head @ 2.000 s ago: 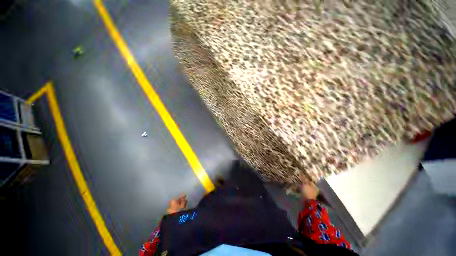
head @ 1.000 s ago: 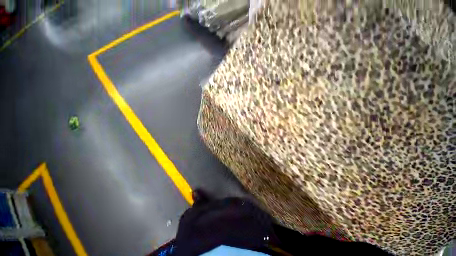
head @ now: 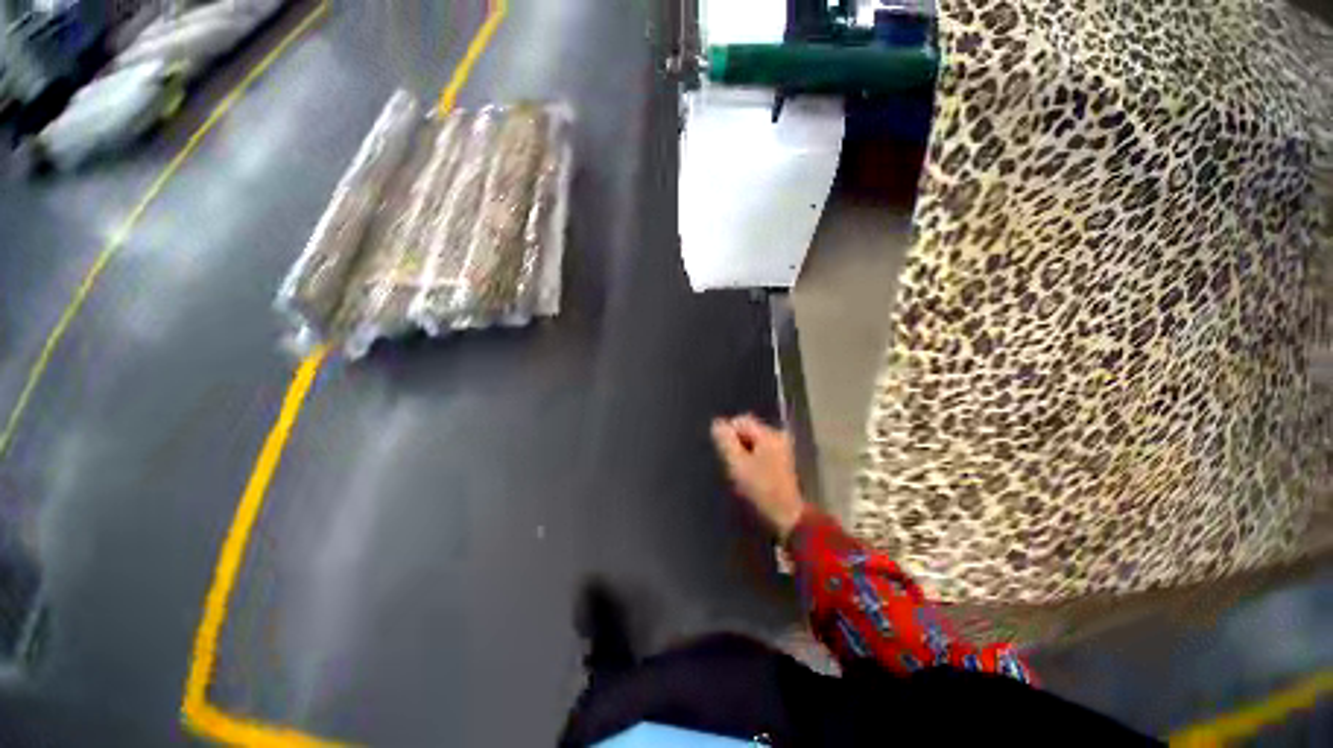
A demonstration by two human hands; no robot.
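Leopard-print fabric (head: 1096, 322) spreads over the right side, tan with black spots. Its left edge runs down beside a beige surface (head: 848, 336). My right hand (head: 760, 465), in a red patterned sleeve, is left of the fabric and not touching it. Its fingers are loosely curled, and I see nothing in it. A dark green bar (head: 819, 66) lies across the top, above a white machine housing (head: 753, 190). My left hand is not in view.
Several plastic-wrapped rolls (head: 453, 219) lie side by side on the grey floor at upper left, over a yellow line (head: 249, 512). More wrapped rolls (head: 110, 110) are at the far upper left. A metal-edged rail (head: 790, 380) runs below the housing.
The view has swung round, bringing the green bar, white housing and wrapped rolls into sight. My right hand, by the fabric's lower edge two seconds ago, is now away from it. My left hand has left the view.
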